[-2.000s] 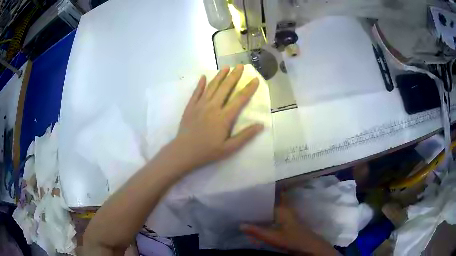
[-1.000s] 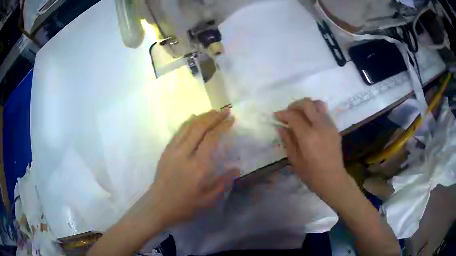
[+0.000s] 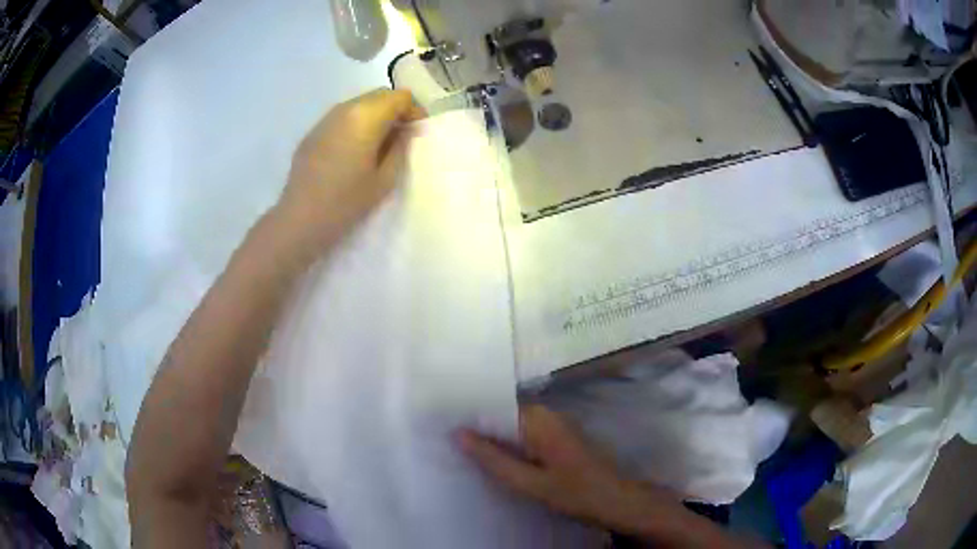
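Note:
A white fabric panel [image 3: 429, 322] runs from the presser foot and needle [image 3: 484, 99] down over the table's front edge. My left hand [image 3: 364, 134] is left of the needle and pinches the panel's upper left corner. My right hand [image 3: 536, 456] is low at the panel's right edge, below the table edge, with the cloth between thumb and fingers. The lamp [image 3: 359, 27] lights the cloth by the needle. The round dark knob [image 3: 527, 54] is right of the needle.
The beige machine bed [image 3: 664, 97] has a chipped edge. Tweezers [image 3: 784, 94], a black pad [image 3: 873, 152] and a hanging white tape [image 3: 938, 182] are at right. A ruler scale [image 3: 739, 257] lines the front edge. White pieces lie at left [image 3: 80, 429] and lower right [image 3: 911, 440].
The panel's right edge is now lined up below the needle, and the bed at right is uncovered. My left hand has moved up beside the needle; my right hand has moved down and left.

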